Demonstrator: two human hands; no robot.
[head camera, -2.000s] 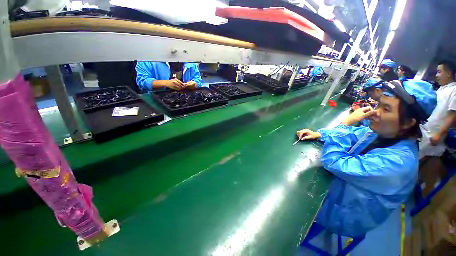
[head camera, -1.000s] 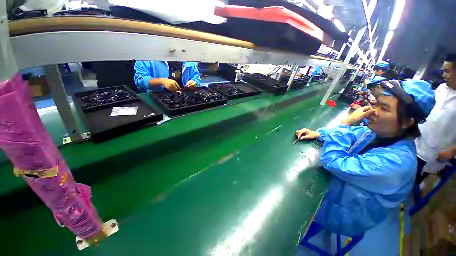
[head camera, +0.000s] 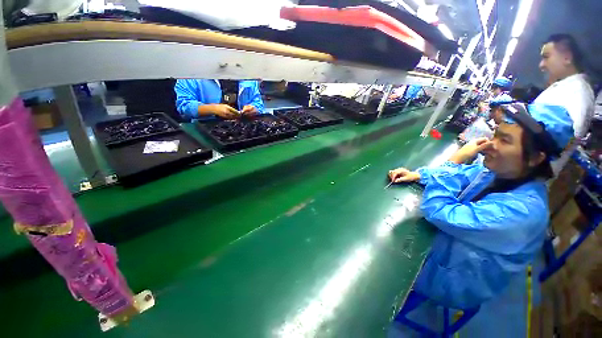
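Neither of my hands is in view. The green bench (head camera: 264, 264) lies nearest in front of me. On its far side a black tray (head camera: 155, 162) carries a white paper slip (head camera: 162, 146). Behind it and to its right are black trays filled with small dark parts (head camera: 247, 132). A person in blue across the bench has both hands (head camera: 231, 111) at the filled tray. A seated person in blue (head camera: 488, 218) at the right rests one hand on the bench with a thin stick in the fingers, the other hand at the face.
A pink-wrapped post (head camera: 59, 218) is bolted to the bench at the left. A raised shelf (head camera: 165, 59) crosses above, with a red-orange layer (head camera: 356, 18) and a white sheet-like item (head camera: 218, 13). A person in white (head camera: 571, 92) stands behind the seated person, near blue stool legs (head camera: 574, 244).
The person in white has moved left and closer behind the seated person. The far person's hands have shifted slightly over the tray. The seated person keeps nearly the same pose.
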